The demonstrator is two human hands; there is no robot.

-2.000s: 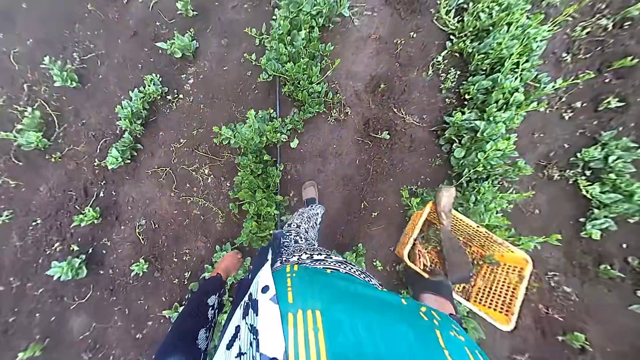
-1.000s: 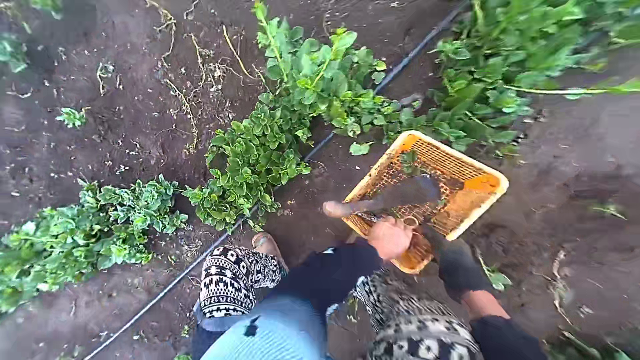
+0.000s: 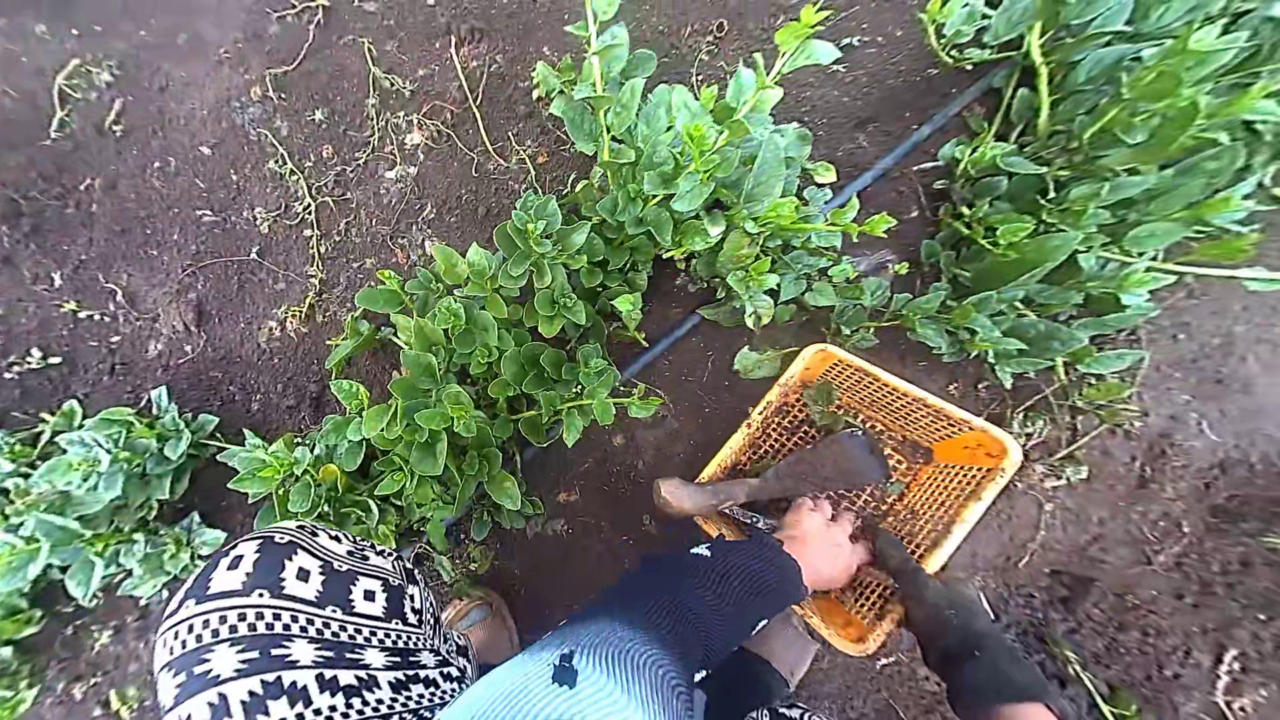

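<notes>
A yellow-orange plastic mesh crate point(image 3: 985, 440), soiled inside, rests tilted on the soil beside the plants. Across it lies a hand hoe with a dark metal blade point(image 3: 835, 465) and a thick wooden end point(image 3: 685, 496) jutting past the left rim. My bare left hand point(image 3: 822, 542), in a dark sleeve, is over the lower part of the crate with its fingers curled; what it grips is hidden. My right hand point(image 3: 925, 590), in a dark soiled glove, reaches in from the right, its fingers close to my left hand and largely hidden. Some leaves point(image 3: 822, 400) are inside the crate.
Low leafy plants point(image 3: 430, 370) grow in a row from lower left to upper middle, with a taller clump point(image 3: 1120, 200) at upper right. A black irrigation pipe point(image 3: 905, 150) runs diagonally beneath them. Dry stems lie on dark soil point(image 3: 200, 200). My shoe point(image 3: 485, 625) is near the plants.
My left hand, down by my side two seconds ago, has come to the crate beside my gloved right hand. The view has turned and moved closer to the ground.
</notes>
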